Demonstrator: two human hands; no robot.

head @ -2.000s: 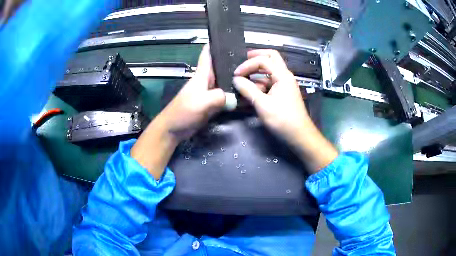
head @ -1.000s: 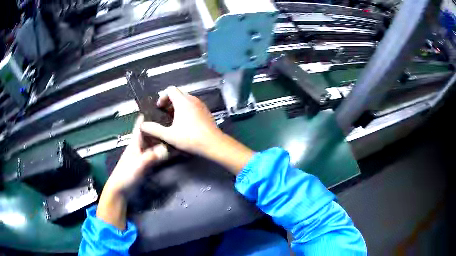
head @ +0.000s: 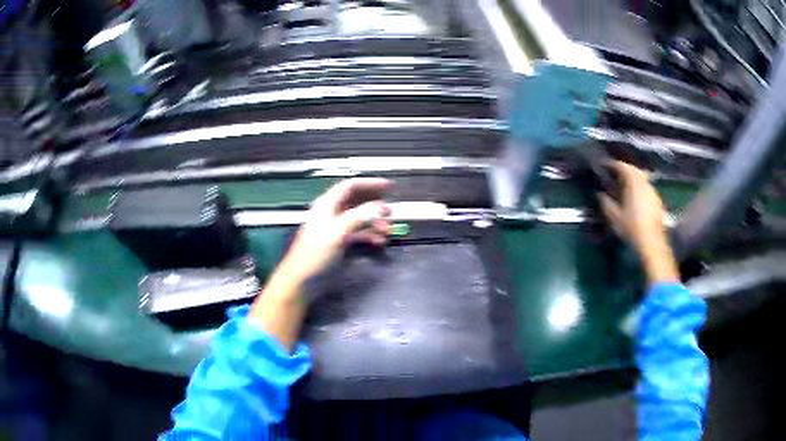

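The image is blurred. My left hand (head: 332, 232) is over the far left part of the black parts tray (head: 422, 327), fingers apart and bent, with no plate in it. Small blurred bright specks lie on the tray; single rings cannot be made out. My right hand (head: 636, 207) is at the right beside the gantry post, its fingers at a dark plate (head: 599, 164). The fingers and plate are smeared, and whether the hand grips it is not clear.
A tall black stack of carrier plates (head: 172, 224) stands at the left, with a lower silver-topped plate (head: 200, 288) nearer me. The gantry beam's blue end (head: 556, 103) hangs beyond the tray's right side. Long guide rails (head: 379, 164) cross behind. A grey beam rises at far right.
The plate that both hands held is gone from my left hand. My right hand has moved away to the right, beside the gantry post. The camera view has also turned.
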